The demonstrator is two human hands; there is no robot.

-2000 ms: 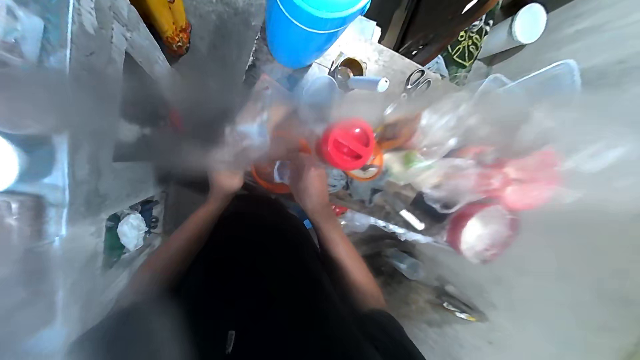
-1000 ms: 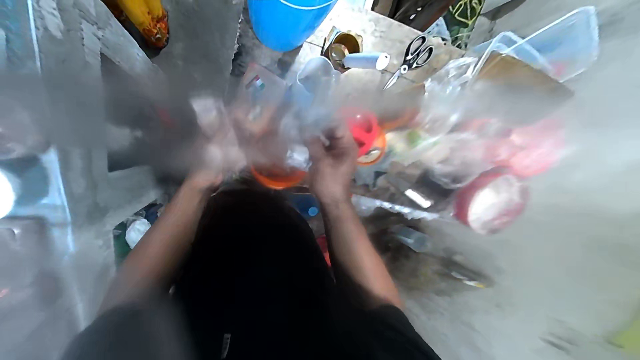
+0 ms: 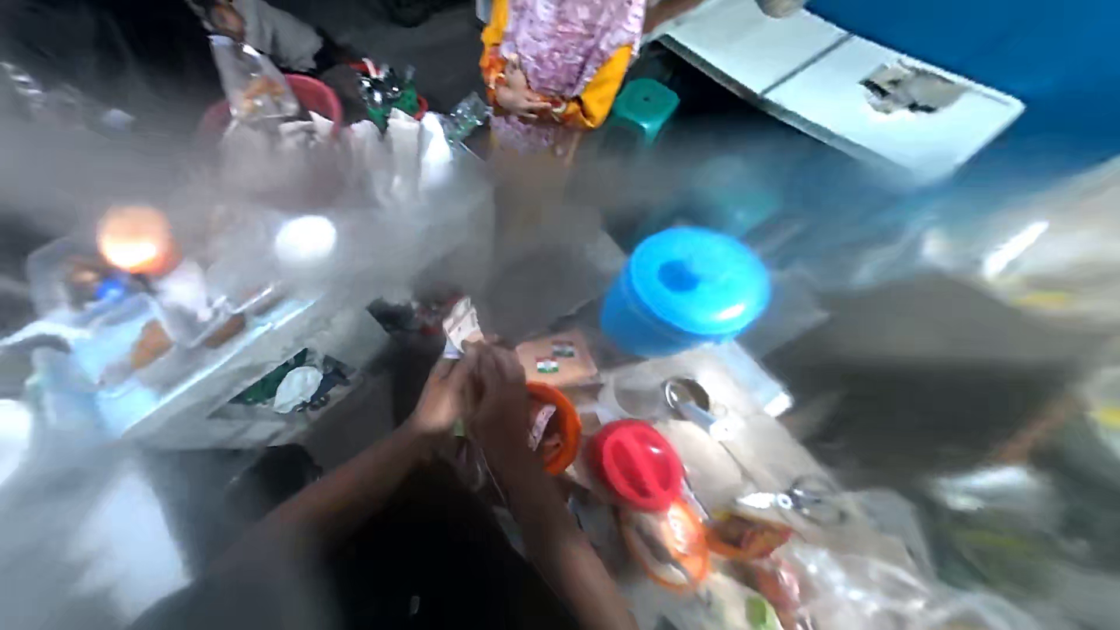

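Note:
My left hand and my right hand are close together near the middle of the view. Between them they grip some folded paper, which looks like banknotes and sticks up above the fingers. Just right of my right hand stands an orange round container with papers inside. Behind it lies a flat pinkish-brown box with small flag pictures. A red lid sits farther right. Blur hides the exact finger positions.
A blue lidded bucket stands beyond the work surface. Scissors and plastic bags lie at the right. A seated person in patterned clothing is at the top, near a green stool. A counter edge runs along the left.
The view has swung strongly, bringing a seated person into sight. My hands, apart one second ago, are now together with folded paper between them.

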